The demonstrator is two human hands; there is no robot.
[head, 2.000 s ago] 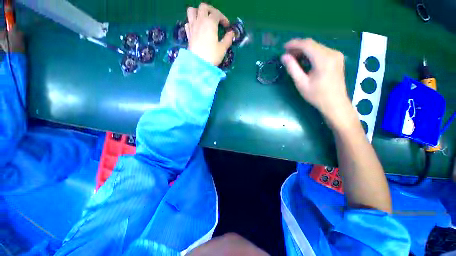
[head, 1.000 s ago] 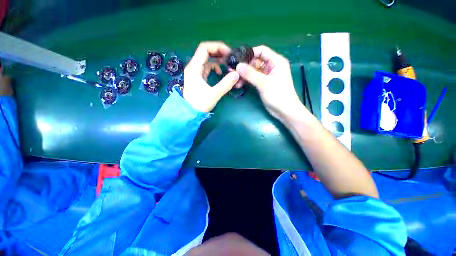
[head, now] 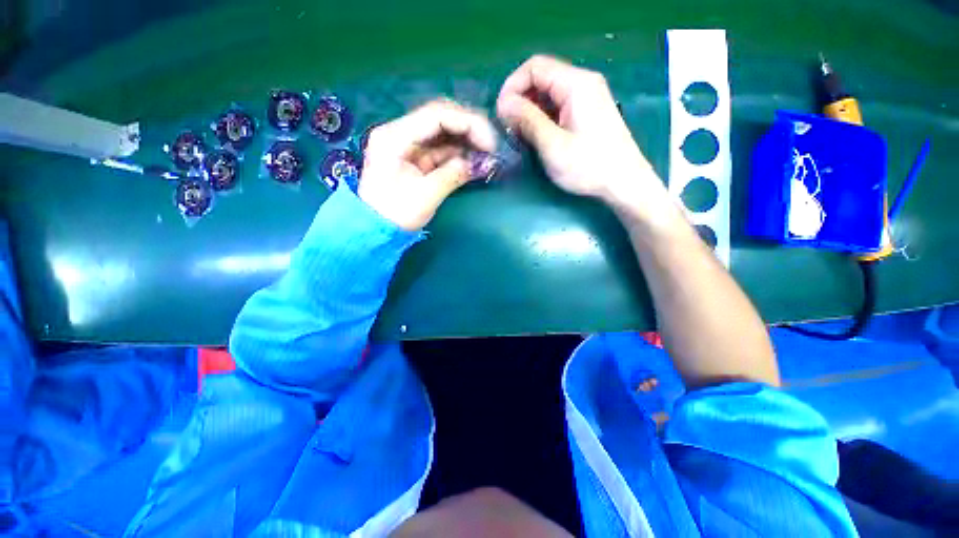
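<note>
My left hand (head: 426, 163) holds a small round module (head: 483, 166) between thumb and fingers, above the green bench. The module is blurred, with a shiny transparent patch beside it. My right hand (head: 563, 126) is just right of it, with thumb and fingertips pinched together; whether it grips the film or something small cannot be told. Several dark round modules (head: 285, 164) lie on clear film to the left of my left hand. A white strip with round holes (head: 698, 65) lies right of my right hand, partly behind my forearm.
A blue box (head: 833, 184) with a white blob stands right of the strip. A yellow and black handled tool (head: 841, 108) with a black cord lies behind it. A pale grey bar (head: 68, 128) reaches in from the left. Red tray parts (head: 215, 363) show below the bench edge.
Since the frame one second ago, my hands have parted slightly; the module stays in my left hand. Earlier, the right hand was over a dark ring, which is no longer seen on the bench.
</note>
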